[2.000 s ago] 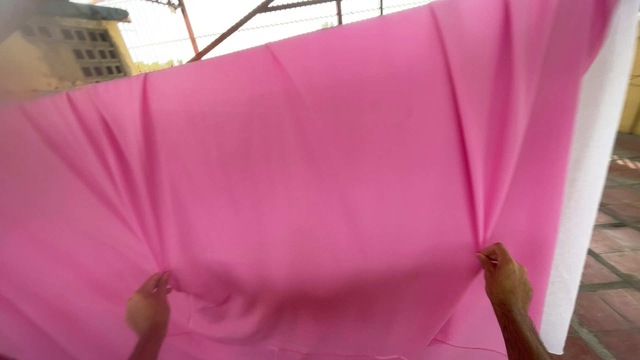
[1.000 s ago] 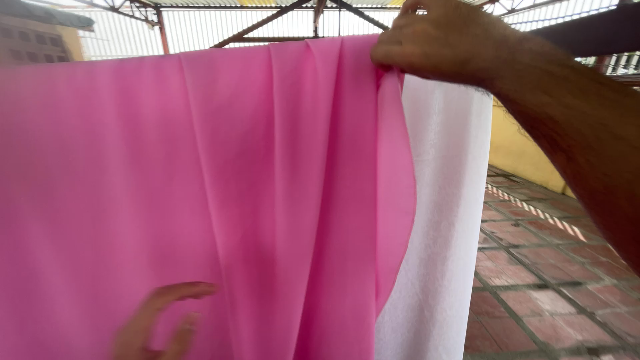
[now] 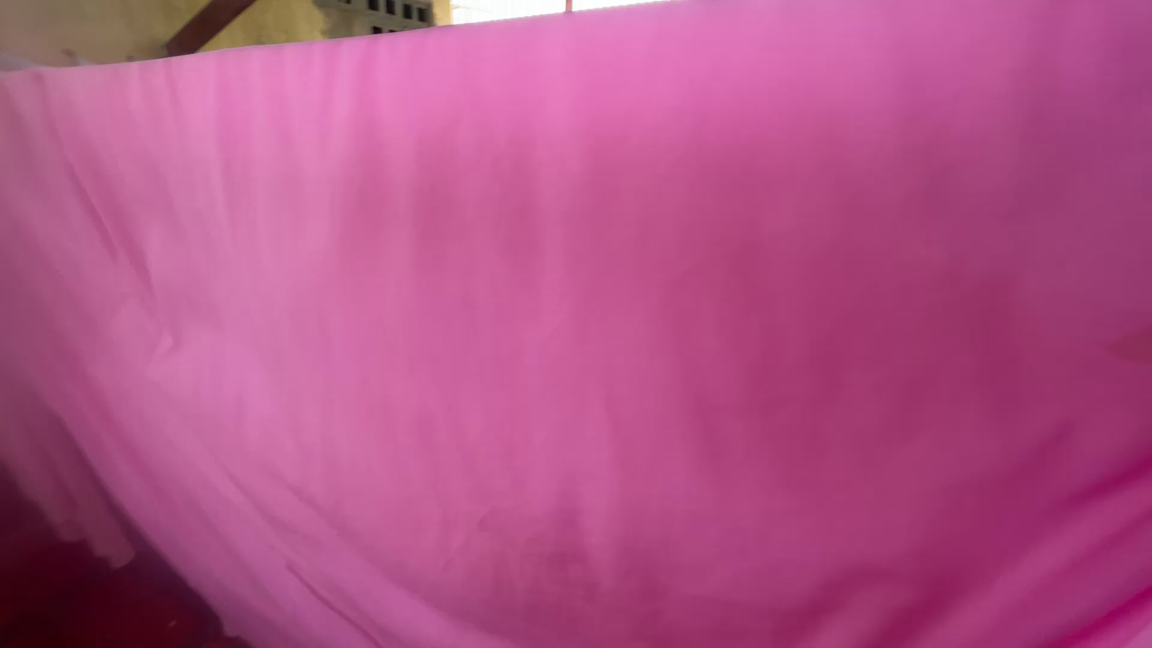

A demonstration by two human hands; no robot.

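Observation:
A large pink cloth (image 3: 576,324) fills almost the whole head view, blurred by motion. Its top edge runs across the upper part of the view, and folds curve down from the left side and gather at the lower right. Neither of my hands shows clearly. A blurred, finger-like shape at the lower left might be my left hand or a fold of cloth. At the right edge a small reddish patch could be part of my right hand. What either hand holds cannot be told.
Above the cloth at the upper left are a yellowish wall (image 3: 297,29) with openwork blocks (image 3: 396,11) and a dark reddish beam (image 3: 209,22). A bright strip of background shows at the top middle. Beneath the cloth at the lower left lies a dark red area (image 3: 99,603).
The pink cloth now spreads across nearly all the view, covering where the white cloth and paved floor showed. My right hand has left the cloth's top edge where it was one second ago.

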